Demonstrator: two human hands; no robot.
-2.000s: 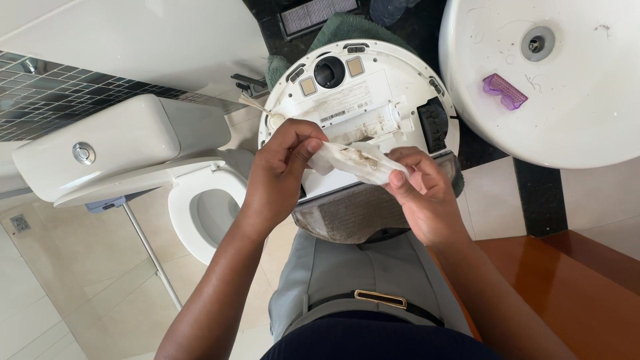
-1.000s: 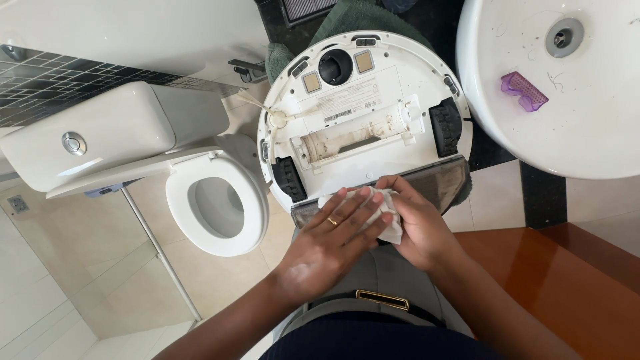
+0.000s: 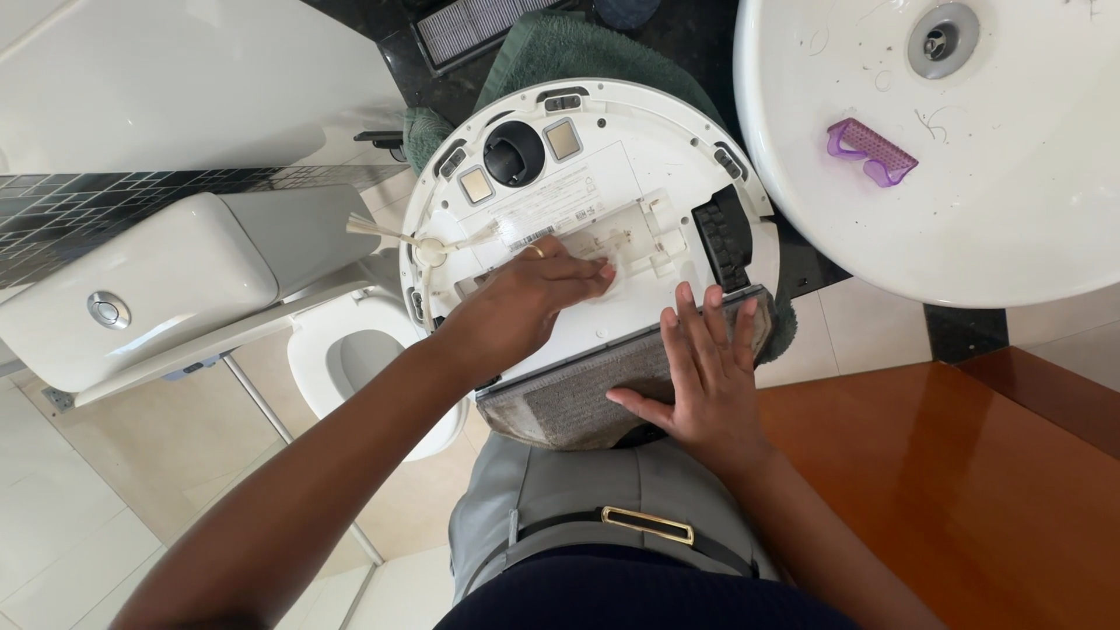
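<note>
An upturned white robot vacuum (image 3: 647, 175) lies on a green towel (image 3: 569, 52), its underside facing me. My left hand (image 3: 534, 293) presses a thin whitish wipe (image 3: 604, 278) into the main brush recess, fingers bunched; the wipe is mostly hidden under them. My right hand (image 3: 709, 372) has its fingers spread and rests on the grey mop pad (image 3: 577, 402) at the vacuum's near edge, holding nothing. A side brush (image 3: 430, 252) sits at the left, a black wheel (image 3: 724, 238) at the right.
At the right, a white basin (image 3: 962, 219) holds a purple plastic comb-like part (image 3: 871, 153) and loose hairs. A pleated filter (image 3: 468, 31) lies behind the towel on the dark counter. The toilet (image 3: 359, 359) stands at the left, an orange-brown surface (image 3: 945, 472) at the lower right.
The wipe was between both hands near the vacuum's front edge; my left hand now has it in the brush recess. My right hand has let go of it and moved onto the mop pad.
</note>
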